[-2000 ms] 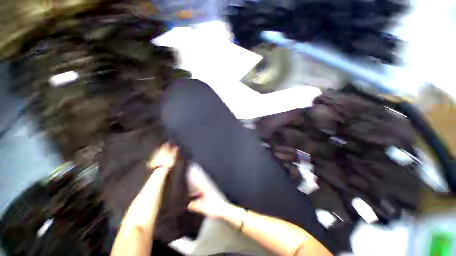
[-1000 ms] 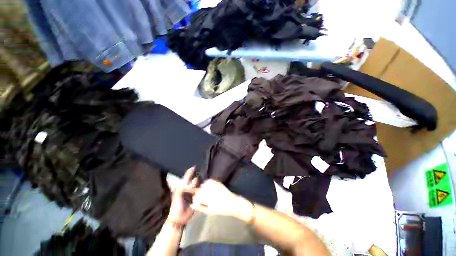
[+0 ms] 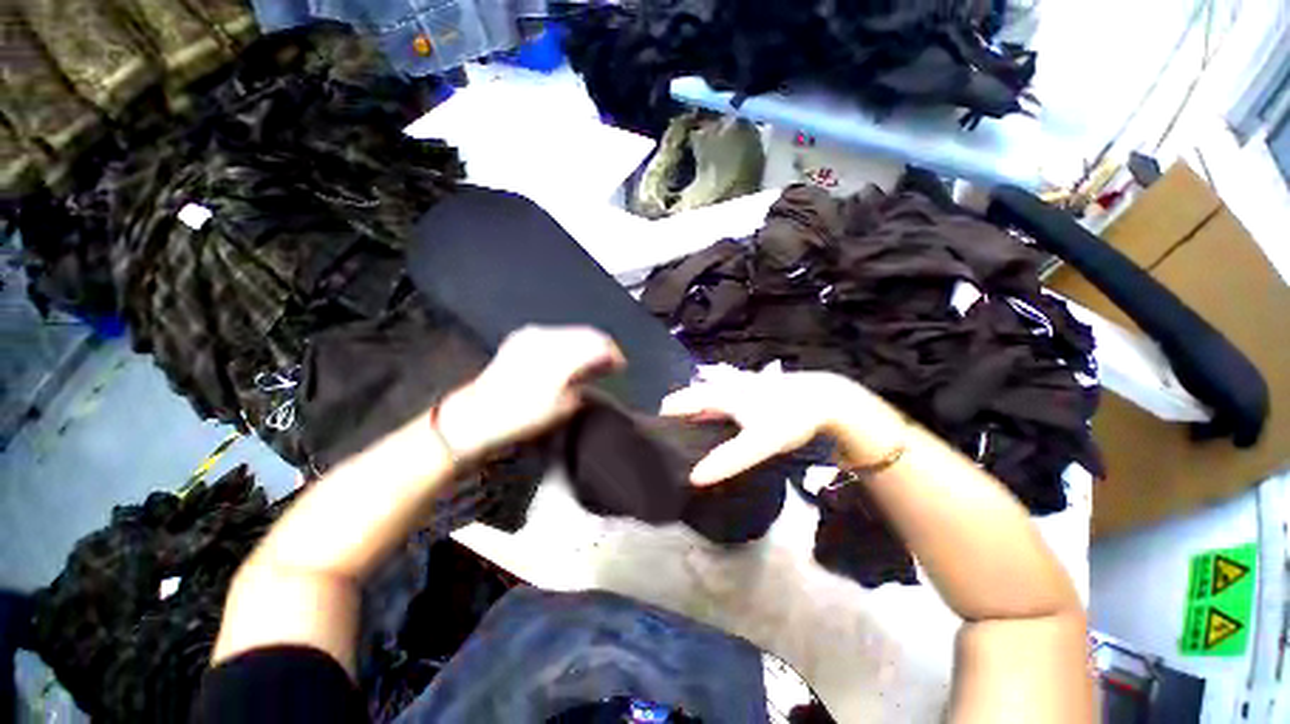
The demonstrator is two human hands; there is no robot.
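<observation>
A dark brown garment (image 3: 630, 460) is bunched over the near end of a black padded board (image 3: 531, 269). My left hand (image 3: 531, 382) grips its upper left edge. My right hand (image 3: 757, 417) is at its right side, thumb and fingers around the cloth edge. The board's rounded far end is bare. A heap of crumpled dark brown garments (image 3: 905, 311) with white tags lies right of the board. A flatter dark garment (image 3: 382, 368) lies left of the board.
A dark patterned pile (image 3: 227, 269) fills the left. A narrow black padded arm (image 3: 1132, 283) stands at the right before cardboard (image 3: 1188, 340). Black garments (image 3: 792, 50) lie at the back. Another dark pile (image 3: 156, 580) is low at the left. A green-yellow warning sticker (image 3: 1218, 601) is at lower right.
My hands have moved apart, with the dark garment now between them on the board's near end. The view has shifted, and my forearms are spread wider.
</observation>
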